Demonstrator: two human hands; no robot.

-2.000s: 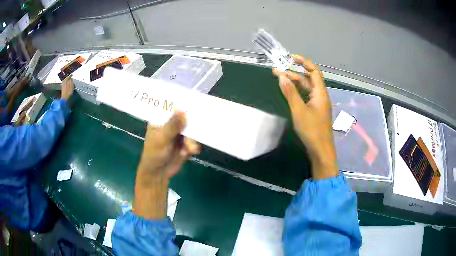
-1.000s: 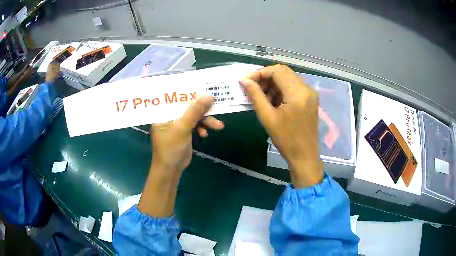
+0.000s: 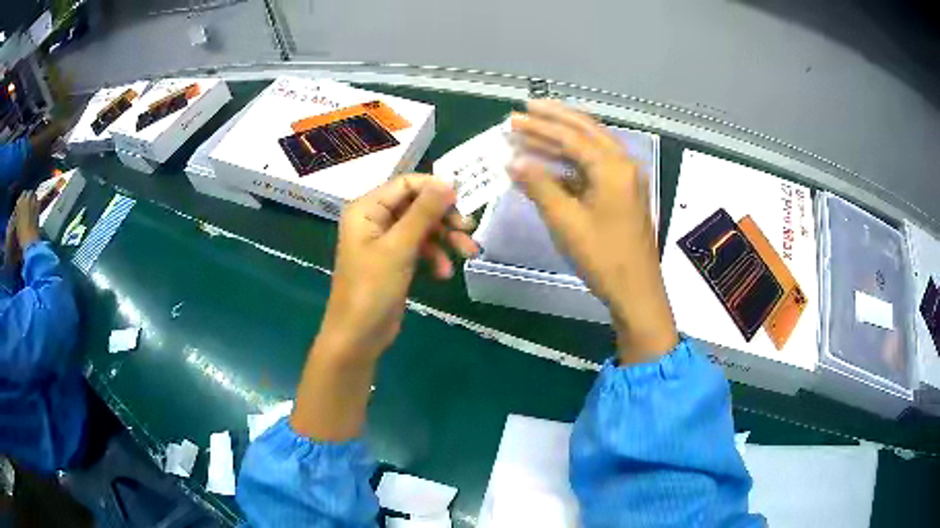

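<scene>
A small white label with faint print (image 3: 478,173) is between my hands. My left hand (image 3: 379,253) pinches its lower left corner with thumb and finger. My right hand (image 3: 596,211) has its thumb and fingertips at the label's upper right end. The label is slightly blurred. Behind and below my right hand is an open white box base with a frosted grey face (image 3: 536,242), partly hidden by that hand. A white lid with a dark and orange device picture (image 3: 335,139) lies over a box base left of my hands.
More picture lids (image 3: 740,263) and a grey-faced base with a small white piece (image 3: 866,299) stand at right. Two boxes (image 3: 170,116) stand far left by a coworker's blue sleeve (image 3: 36,320). Paper scraps (image 3: 415,497) and large white sheets (image 3: 809,485) lie on the near side.
The "I7 Pro Max" lid has left my left hand and lies over the base at left. My hands now hold a label between them. A striped strip shows near the coworker.
</scene>
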